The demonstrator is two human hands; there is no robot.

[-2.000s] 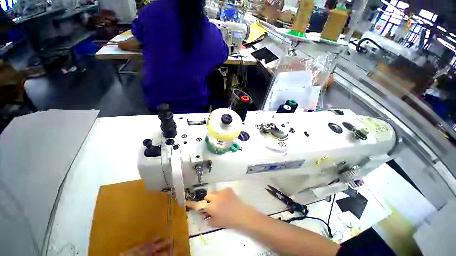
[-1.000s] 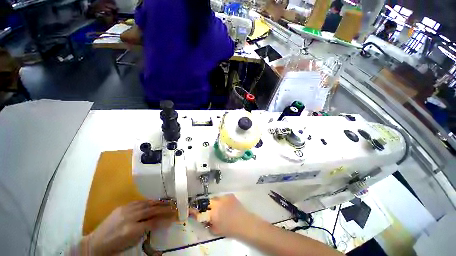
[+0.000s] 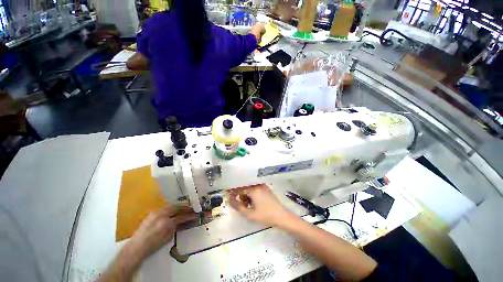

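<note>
A mustard-yellow panel (image 3: 135, 198) lies flat left of and behind the needle end of the white sewing machine (image 3: 298, 157). My left hand (image 3: 157, 227) is at the panel's near right edge and holds it there, its fingertips partly hidden beside the machine head. The presser foot area (image 3: 203, 216) is between my hands, above the metal slide plate (image 3: 215, 231). My right hand (image 3: 258, 205) is just right of the presser foot with curled fingers; whether it holds anything cannot be made out.
Black thread snips (image 3: 309, 206) with a dark cord lie right of my right hand. A dark square scrap (image 3: 377, 202) lies farther right. A pale yellow thread cone (image 3: 227, 132) stands on the machine head. A large pale board (image 3: 49, 182) is at left. A person in purple (image 3: 185, 66) is beyond the machine.
The panel's near part no longer extends towards me; the panel now lies farther back. My left hand has come up beside the needle. My right hand has shifted slightly right of the presser foot.
</note>
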